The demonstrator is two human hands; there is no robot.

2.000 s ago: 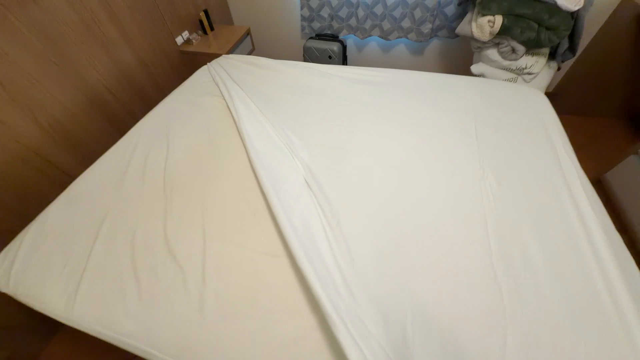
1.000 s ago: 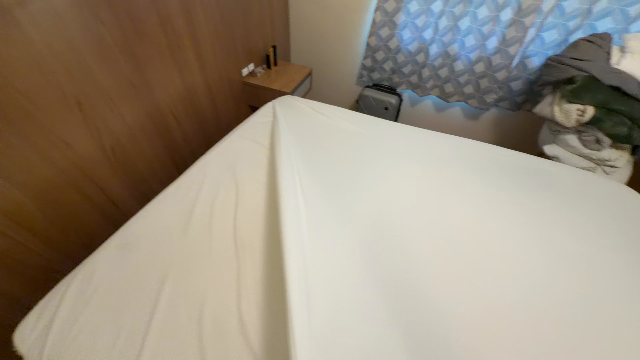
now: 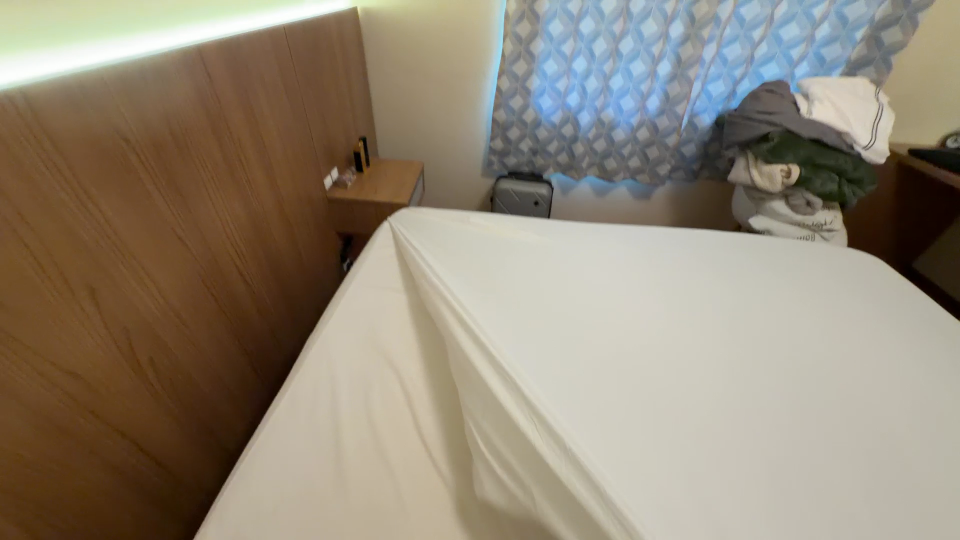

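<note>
A white fitted sheet (image 3: 690,337) lies over the right and far part of a mattress, reaching its far left corner beside the headboard. Its bunched edge runs diagonally from that corner down to the bottom middle of the view, partly raised in loose folds. Left of this edge the cream mattress cover (image 3: 345,405) shows, with soft wrinkles. Neither my left hand nor my right hand is in view, so what they hold or touch is hidden.
A wood-panel headboard (image 3: 165,262) borders the bed's left side. Beyond the far edge stand a wooden nightstand (image 3: 382,182), a grey suitcase (image 3: 523,196) and a pile of folded bedding (image 3: 814,161) before a patterned curtain (image 3: 600,90). A wooden desk (image 3: 922,163) stands far right.
The view has swung left and up. The sheet's loose edge has shifted and now stands in raised folds, where two seconds ago it lay flatter.
</note>
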